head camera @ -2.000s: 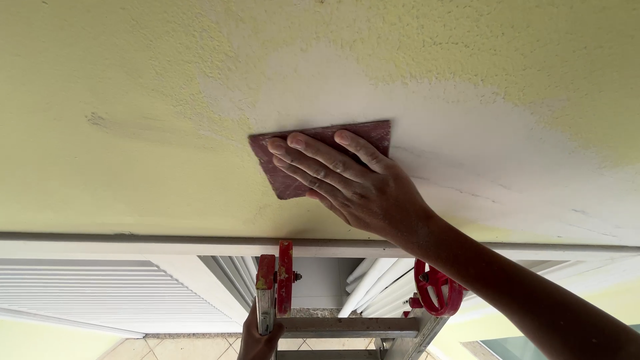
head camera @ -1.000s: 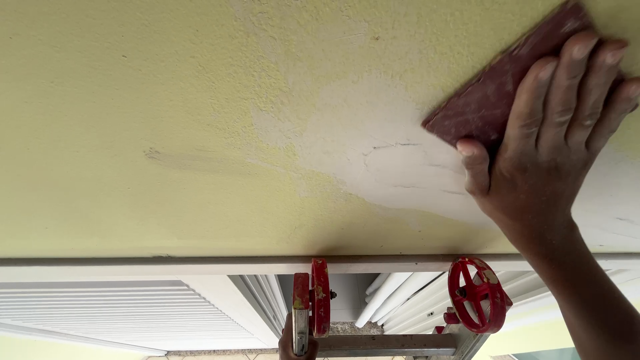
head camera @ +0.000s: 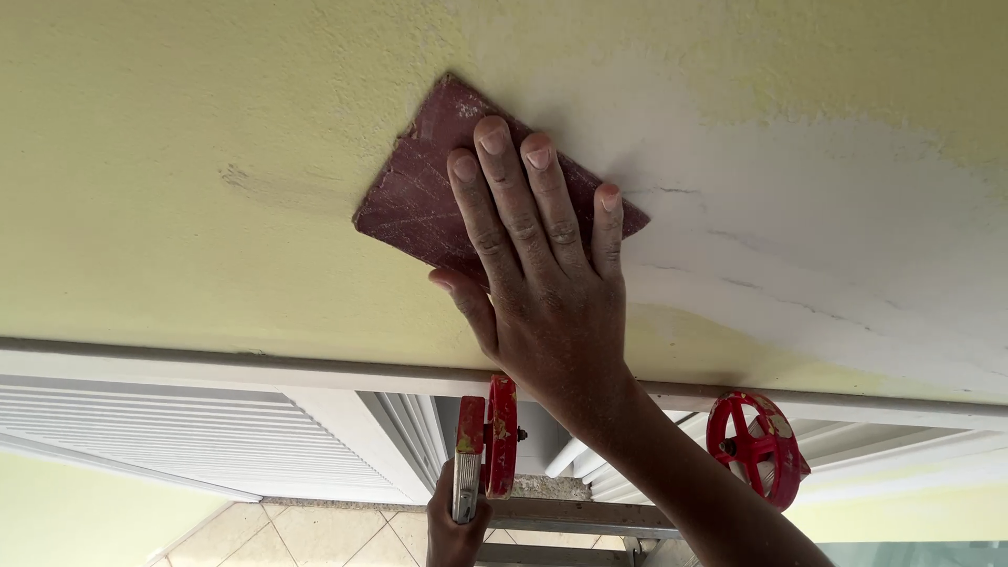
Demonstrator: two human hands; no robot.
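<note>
My right hand (head camera: 551, 260) lies flat with its fingers a little apart on a folded sheet of dark red sandpaper (head camera: 417, 189), pressing it to the yellow wall (head camera: 118, 236). The sheet is at the left edge of a white patch of filler (head camera: 787, 236), which shows thin dark cracks. Down at the lower middle my left hand (head camera: 457, 512) grips the metal rail of a ladder (head camera: 466, 480), just below its red end cap. Pale dust covers the fingers of my right hand.
Two red wheels, one beside my left hand (head camera: 502, 437) and one at right (head camera: 754, 449), sit at the ladder's top, close to a white frame edge (head camera: 236, 364). White louvred shutters (head camera: 157, 433) stand at lower left. Floor tiles (head camera: 315, 535) show far below.
My right hand has moved the sandpaper leftward across the wall from the right side of the white patch, where it was one second ago. My left hand stays at the ladder.
</note>
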